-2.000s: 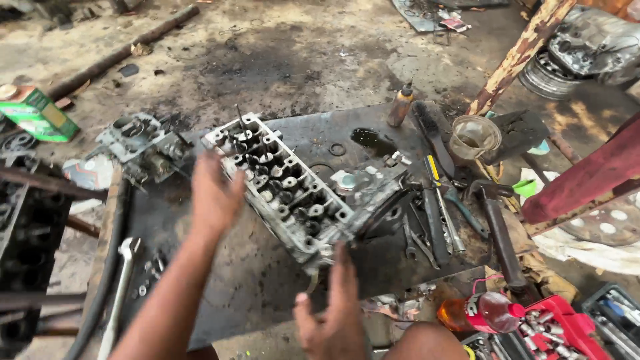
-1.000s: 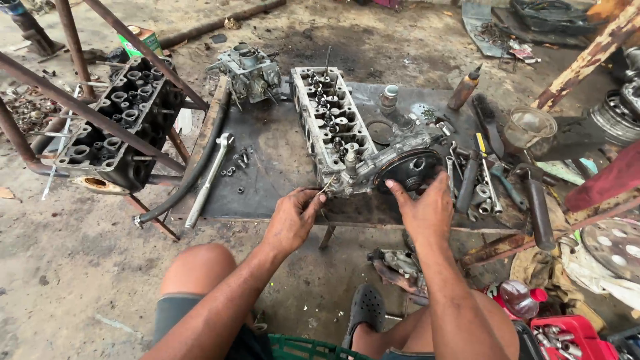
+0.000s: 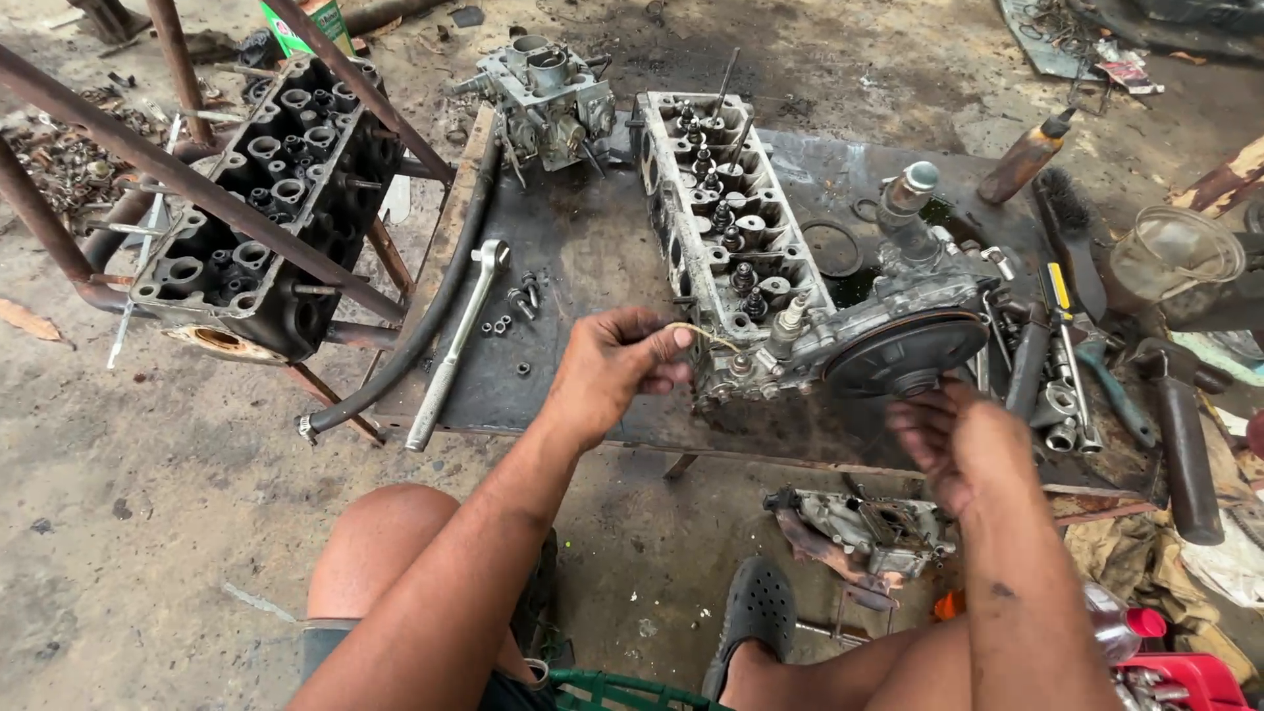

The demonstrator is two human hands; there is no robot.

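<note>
A metal cylinder head lies on the dark workbench, valve springs facing up. At its near end sits a metal housing with a round black pulley. My left hand pinches a thin pale wire or cord between thumb and finger; the cord's other end reaches the near corner of the assembly. My right hand is at the lower edge of the pulley, close to its hub, fingers curled and slightly blurred; whether it grips anything is unclear.
A ratchet wrench, bolts and a black hose lie left of the assembly. A carburetor stands behind. Another cylinder head rests among rusty metal bars. At right are a hammer, a brush and a bottle.
Two seconds ago the pulley housing was not plainly visible at the head's near end. Since one second ago, my right hand has moved from the pulley's face to its lower edge. The view has shifted.
</note>
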